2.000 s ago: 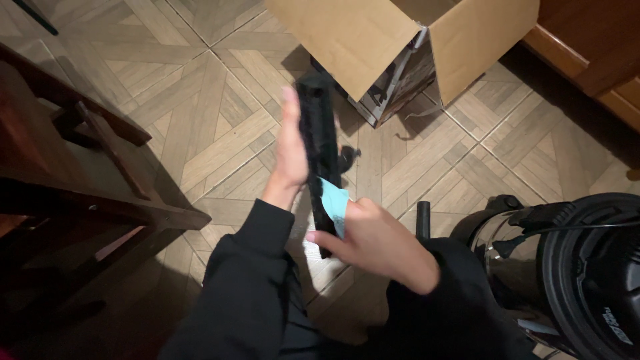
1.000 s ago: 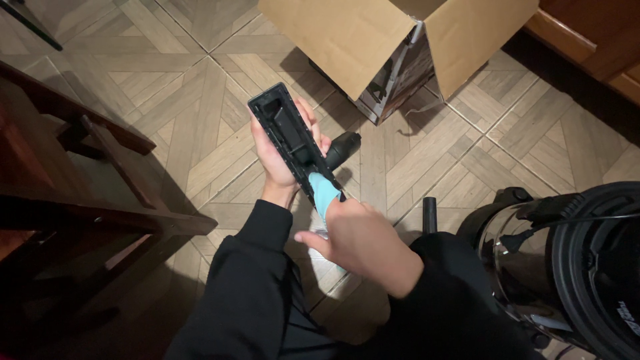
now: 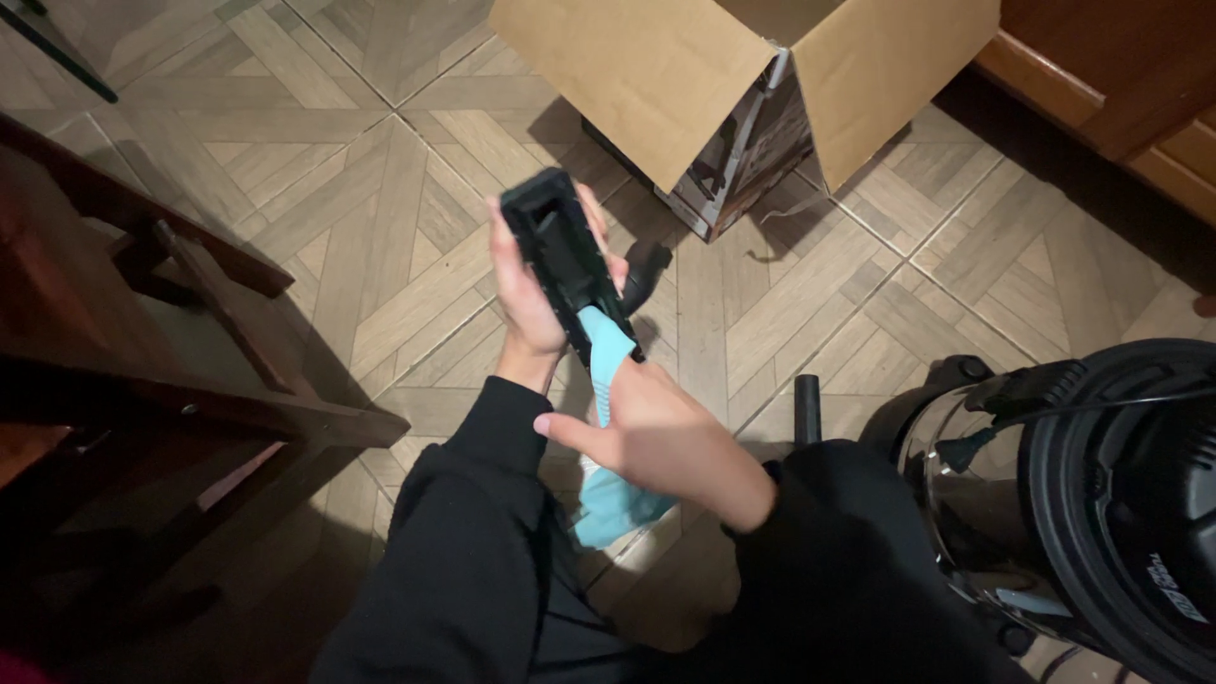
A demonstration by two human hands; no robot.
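A black plastic vacuum floor nozzle (image 3: 560,247) lies across my left hand (image 3: 528,294), its hollow side up and its short pipe neck (image 3: 649,271) sticking out to the right. The fingers of that hand wrap round both long sides. A light blue cloth (image 3: 606,344) reaches into the lower end of the hollow. My right hand (image 3: 646,427) has hold of the cloth there, thumb apart and the other fingers mostly hidden. More of the cloth hangs down below the right wrist.
An open cardboard box (image 3: 655,81) stands on the tiled floor ahead. At the right is a canister vacuum cleaner (image 3: 1121,494) with a black tube (image 3: 807,408) beside it. Dark wooden furniture (image 3: 313,413) is on the left, and a wooden cabinet (image 3: 1092,85) at the upper right.
The nozzle has turned from edge-on, two seconds ago, to hollow side up. More blue cloth shows below my right wrist than before.
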